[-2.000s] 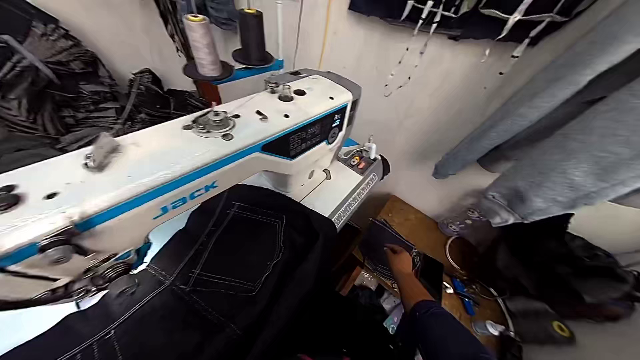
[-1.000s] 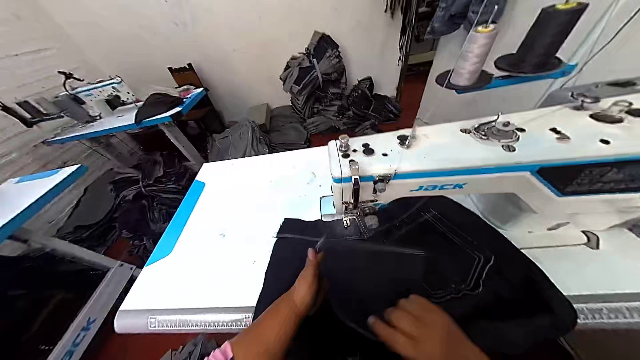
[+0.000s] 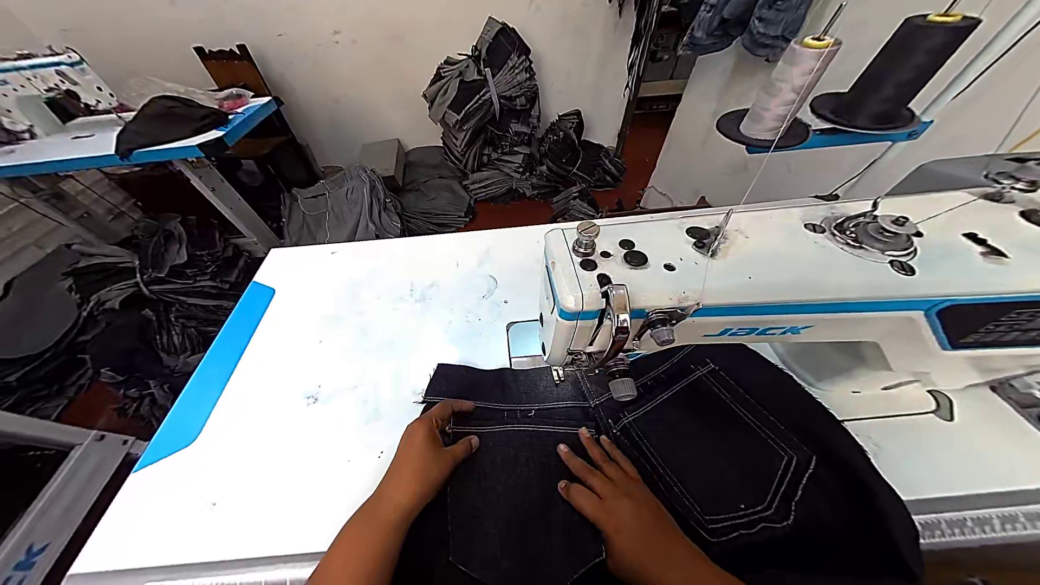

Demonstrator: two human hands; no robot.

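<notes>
Dark denim trousers (image 3: 520, 479) with white stitching lie across the white sewing table, their upper edge beneath the presser foot (image 3: 559, 374) of a Jack sewing machine (image 3: 780, 268). My left hand (image 3: 426, 455) is at the left edge of the denim, thumb and index finger spread on the cloth near a stitched seam. Flat on the denim, fingers apart, my right hand (image 3: 613, 496) rests below and right of the presser foot. To its right lies a back pocket (image 3: 715, 447) outlined in double white stitching.
A white cone of thread (image 3: 792, 89) and a black one (image 3: 906, 73) stand behind the machine. Bundles of cut denim (image 3: 487, 106) are stacked against the wall. Another machine table (image 3: 244, 122) stands at the back left, above dark cloth piles (image 3: 154, 301).
The view has swung left from the machine's right end. My right hand, earlier on a dark piece at the side shelf, is now on the denim. The loose dark piece now lies flat against the trousers.
</notes>
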